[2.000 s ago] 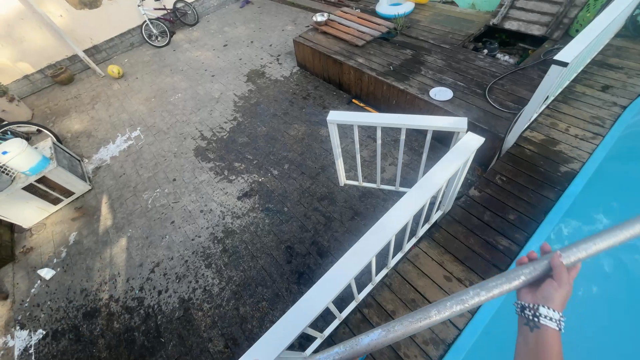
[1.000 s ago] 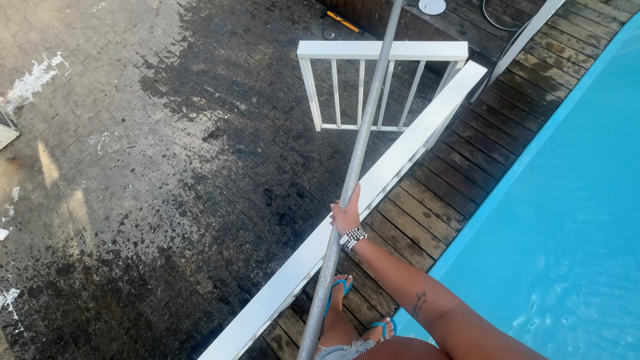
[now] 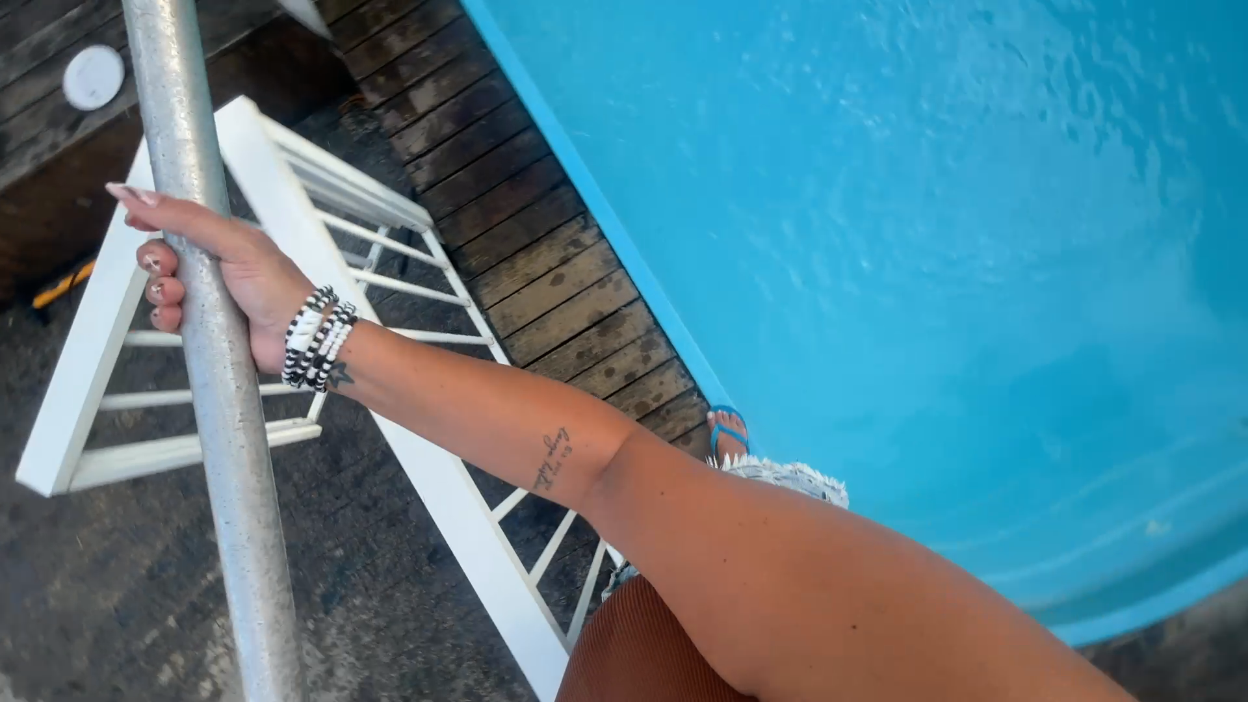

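My right hand (image 3: 229, 268) is closed around a grey galvanized metal pole (image 3: 239, 487), thumb across the near side and fingertips showing on its left. Beaded bracelets circle the wrist. The pole runs steeply from the top left to the bottom edge; both its ends lie outside the view. Behind it stands a white slatted railing (image 3: 429, 507) with an angled section (image 3: 73, 390) at the left. My forearm crosses over the railing. My left hand is not in view.
A wooden plank deck (image 3: 575, 312) runs between the railing and a blue pool (image 3: 877, 273). My foot in a blue flip-flop (image 3: 728, 434) is at the pool's edge. A white round object (image 3: 94, 78) lies on raised boards, and an orange object (image 3: 63, 285) is below them.
The view has swung strongly toward the pool. My right hand still holds the pole, which lay slanted low across the view two seconds ago and has since become much steeper.
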